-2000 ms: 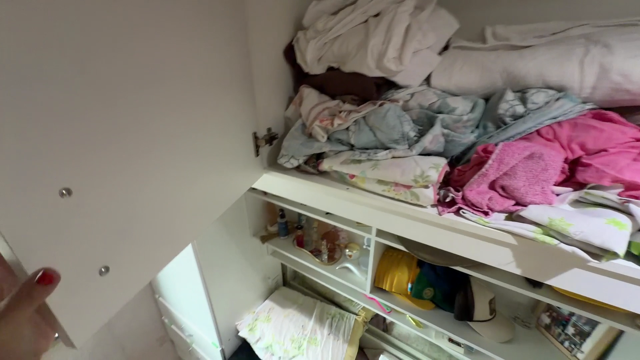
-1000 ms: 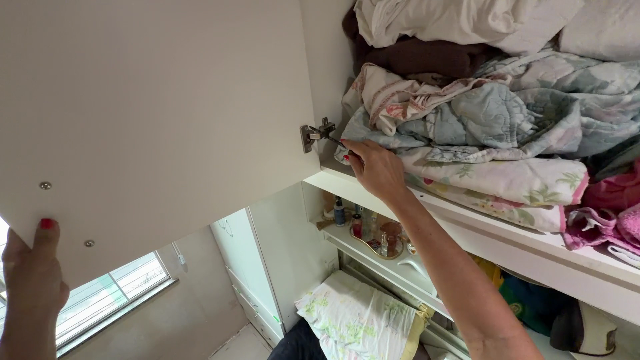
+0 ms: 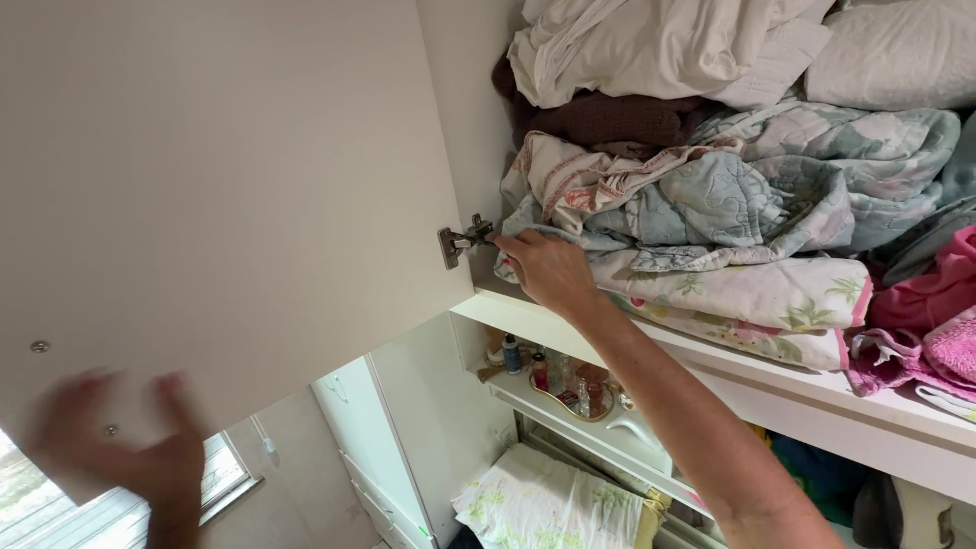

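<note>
A white cabinet door (image 3: pixel 252 175) stands swung out on the left, joined to the cabinet by a metal concealed hinge (image 3: pixel 460 242). My right hand (image 3: pixel 555 273) reaches across to the hinge, its fingertips together at the arm's cabinet side; whether it grips a small tool or the hinge itself cannot be told. My left hand (image 3: pixel 126 438) is blurred, fingers apart, in front of the door's lower corner near a screw head (image 3: pixel 110 430). Another screw head (image 3: pixel 40 346) shows higher up. Folded bedding, including a grey-blue quilt (image 3: pixel 724 200), lies just right of the hinge.
White sheets (image 3: pixel 648 53) and pink towels (image 3: pixel 949 320) fill the upper shelf. Below it, a gold-rimmed tray (image 3: pixel 591 415) holds bottles. A floral cloth (image 3: pixel 553 496) lies lower down. A window (image 3: pixel 114 518) is at the lower left.
My right hand, not visible two seconds ago, has come to the hinge and stays there. My left hand has left the door's edge, where it rested, and moved right over the door's lower corner.
</note>
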